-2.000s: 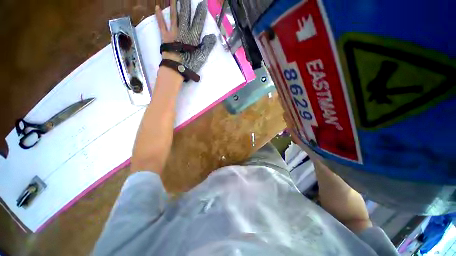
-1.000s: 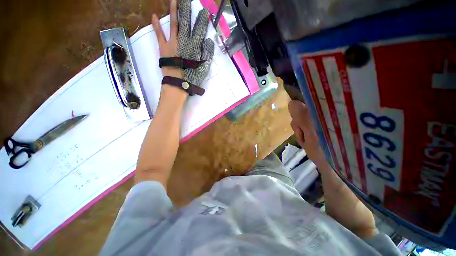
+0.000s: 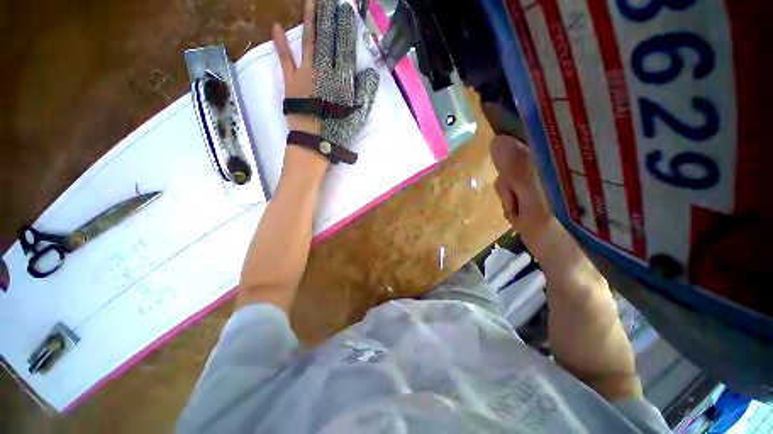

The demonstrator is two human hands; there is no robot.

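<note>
The lay of cloth (image 3: 373, 157) lies under white marked paper, with a pink edge along its near side. My left hand (image 3: 330, 72), in a grey mesh glove with dark wrist straps, is spread flat on the paper beside the cutting machine (image 3: 644, 127). A pink strip (image 3: 419, 106) runs along the lay's end, by the machine's grey base plate (image 3: 458, 123). The machine's labelled body fills the upper right and hides the blade. My right hand (image 3: 515, 182) shows partly at the machine's near side; its fingers are mostly hidden, so its hold cannot be told.
A long metal weight (image 3: 225, 127) and a smaller weight (image 3: 53, 348) rest on the paper. Shears (image 3: 85, 233) lie between them, a little open. The brown table (image 3: 381, 246) carries small scraps. White bundles (image 3: 513, 275) show beyond its edge, below my right arm.
The machine's body has swung and come closer, showing a different part of its label. My right hand has come into view beside it. My left hand stays flat on the paper.
</note>
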